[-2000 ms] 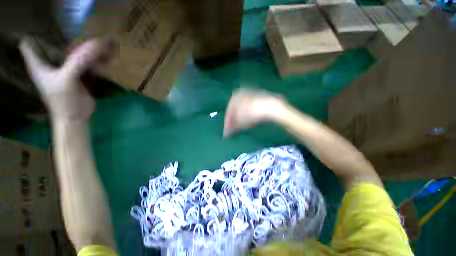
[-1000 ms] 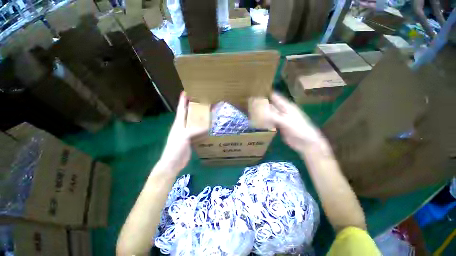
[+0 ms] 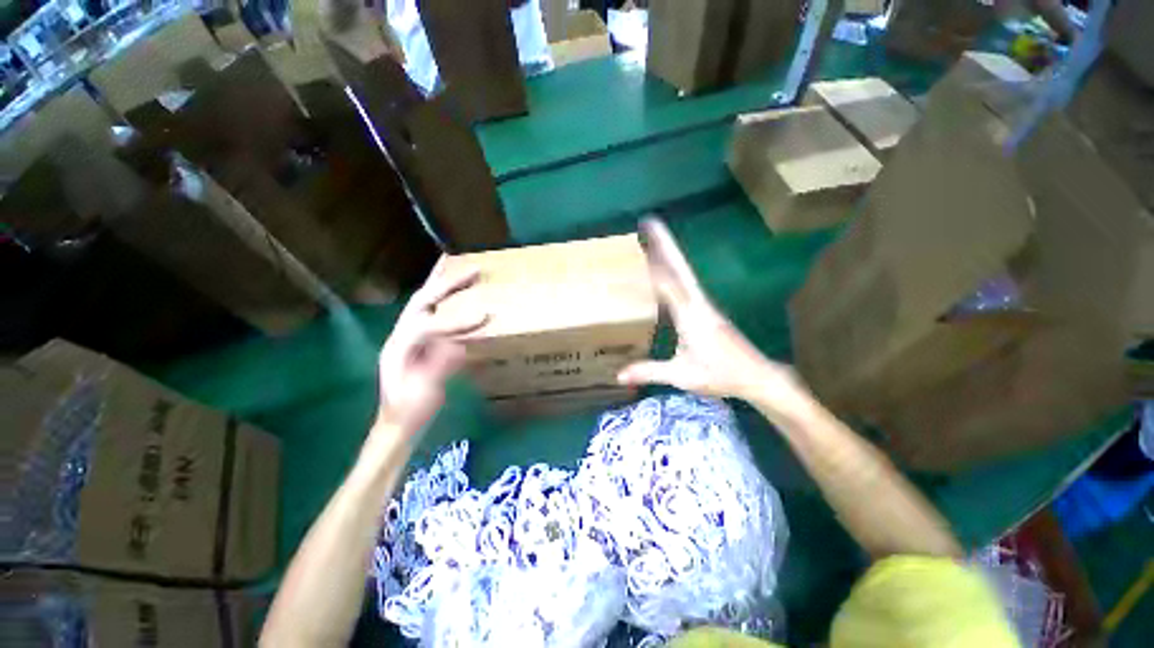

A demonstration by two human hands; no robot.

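Observation:
A small brown carton with dark print on its near side stands on the green surface in front of me, its lid folded down flat. My left hand is at its left end, slightly blurred, with fingers over the top edge. My right hand is against its right end, thumb at the near side and fingers up along the edge. A heap of white coiled cords lies nearest me, partly in a clear plastic bag.
Printed large cartons stand at the left, with tall open cartons behind. A big open carton is at the right. Closed small cartons sit at the far right, near a metal post.
The carton's raised lid and side flaps have been folded down, and its contents are now hidden. Both hands have stayed at its ends.

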